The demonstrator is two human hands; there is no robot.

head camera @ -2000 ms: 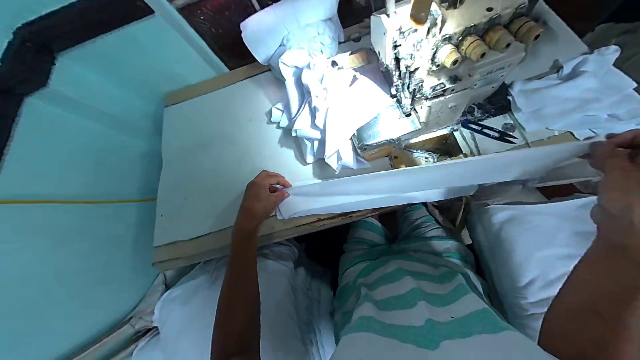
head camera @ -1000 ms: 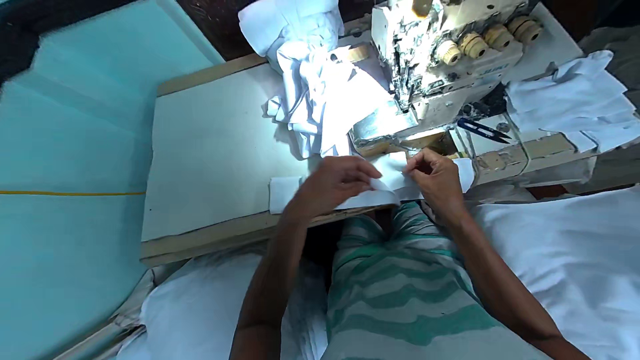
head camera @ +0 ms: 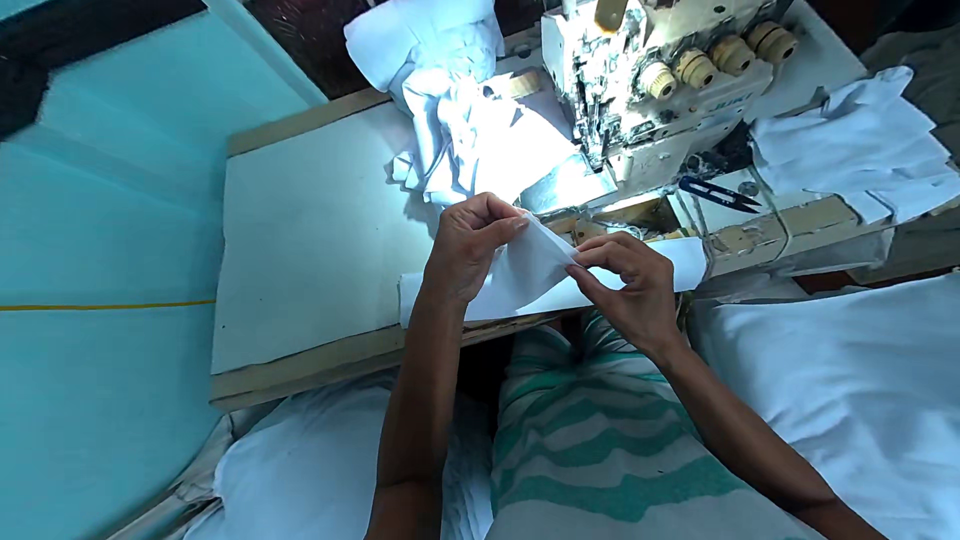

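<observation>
A long strip of white fabric [head camera: 536, 277] lies along the front edge of the table, with one part of it lifted between my hands. My left hand [head camera: 476, 244] pinches the raised edge between thumb and fingers. Just to the right, my right hand [head camera: 626, 285] pinches the other corner of the lifted part. Behind the hands stands an industrial overlock sewing machine [head camera: 667, 97] with several tension knobs, its presser area brightly lit. A crumpled heap of white fabric pieces [head camera: 442, 112] sits to its left, touching the machine's plate area.
Dark blue thread snips [head camera: 718, 194] lie right of the machine's front. White cut pieces [head camera: 855, 142] are stacked at the right end of the table [head camera: 315, 360]. White cloth bundles [head camera: 840, 390] flank my lap on both sides. A light blue wall covering [head camera: 112, 225] borders the left.
Two seconds ago my hands were far apart, stretching the strip lengthwise. My right hand has come in from the right, and both hands now hold a lifted part close together.
</observation>
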